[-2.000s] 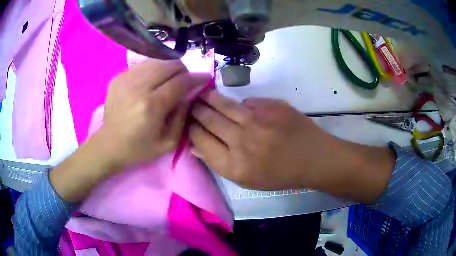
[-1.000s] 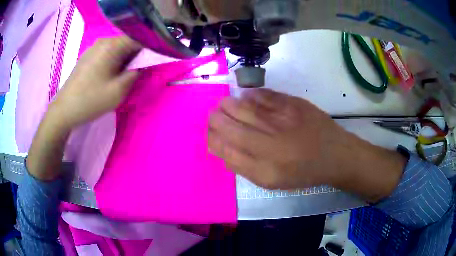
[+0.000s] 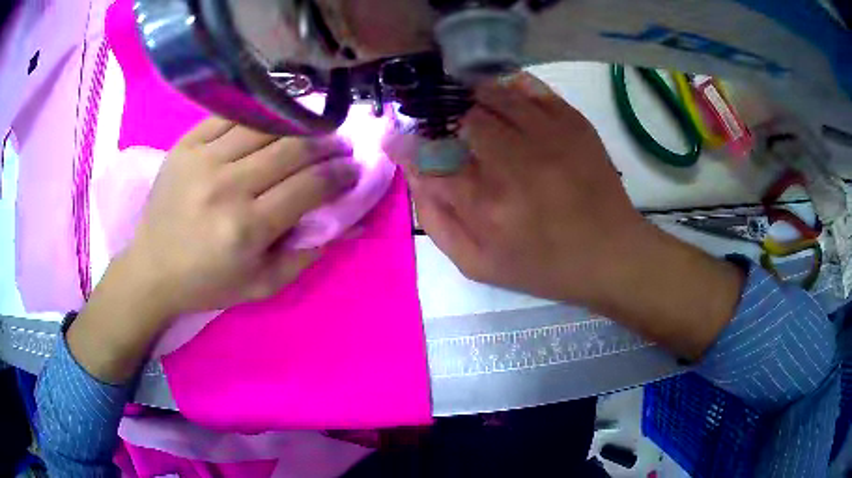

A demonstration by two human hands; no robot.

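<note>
A hot pink fabric panel (image 3: 318,355) lies flat below the sewing machine head (image 3: 374,37), its lower end over the table's front edge. A pale pink fabric piece (image 3: 322,219) lies folded on its upper part, near the bright lamp spot. My left hand (image 3: 229,210) is on the pale piece with curled fingers pressing or pinching it. My right hand (image 3: 523,187) is at the right of the needle area, partly behind the grey round knob (image 3: 442,157). Its fingertips are at the panel's upper right edge; whether they grip it is hidden.
Layered pale pink cut pieces (image 3: 51,187) lie at left. A green loop handle (image 3: 654,121), a yellow strip and a red-and-white stick (image 3: 724,112) lie behind the scissors (image 3: 789,233) at right. A crumpled pink heap (image 3: 215,448) and blue basket (image 3: 696,425) are below the table.
The panel was turned from pale side to hot pink side and lies flat. My left hand has come right onto the pale piece; my right hand has moved up beside the needle.
</note>
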